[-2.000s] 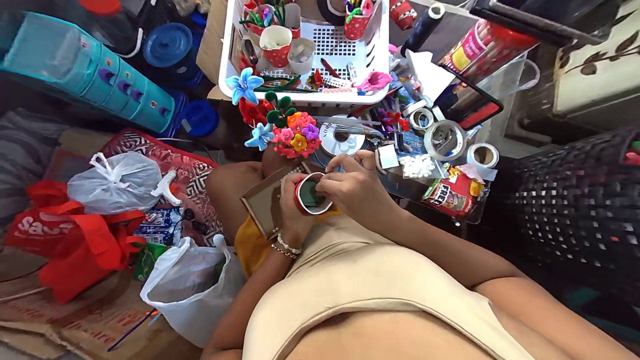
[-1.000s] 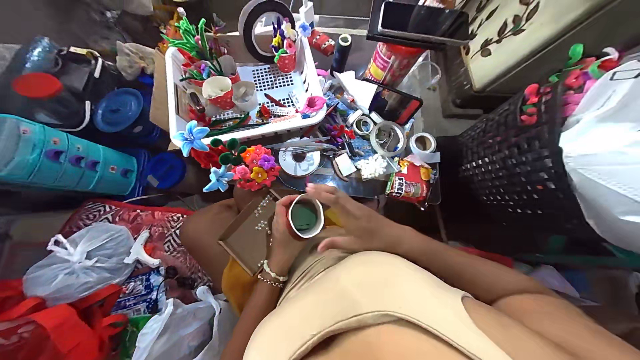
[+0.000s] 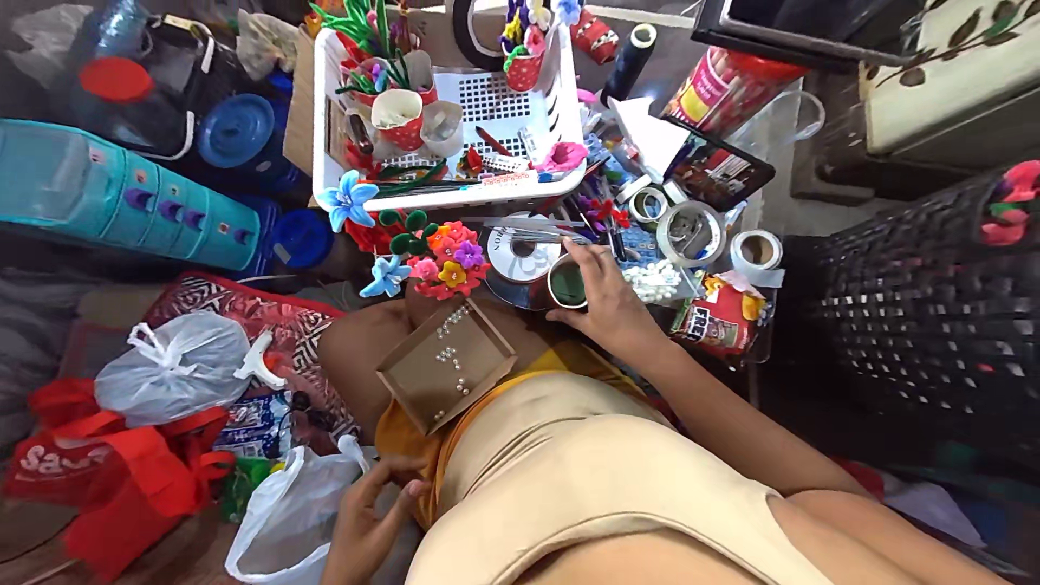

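Observation:
My right hand (image 3: 600,294) grips a small cup (image 3: 568,283) with dark green material inside, beside the white ribbon spool (image 3: 522,250). Low beside my hip, my left hand (image 3: 382,508) holds nothing, its fingers apart, near a white plastic bag (image 3: 294,520). A shallow cardboard tray (image 3: 422,370) holding several small pearl beads rests on my lap. Just beyond it stand colorful pipe-cleaner flowers (image 3: 448,258) and light blue ones (image 3: 385,276).
A white plastic basket (image 3: 455,197) holds cups and craft flowers. Tape rolls (image 3: 691,233), white beads (image 3: 652,280), a phone (image 3: 719,172) and a red snack packet (image 3: 719,315) crowd the right. Teal drawers (image 3: 154,203) are left, a black woven basket (image 3: 934,284) far right.
My left hand has let go of the cup and moved down beside my hip. The cup, now in my right hand, has moved from over my lap to beside the ribbon spool.

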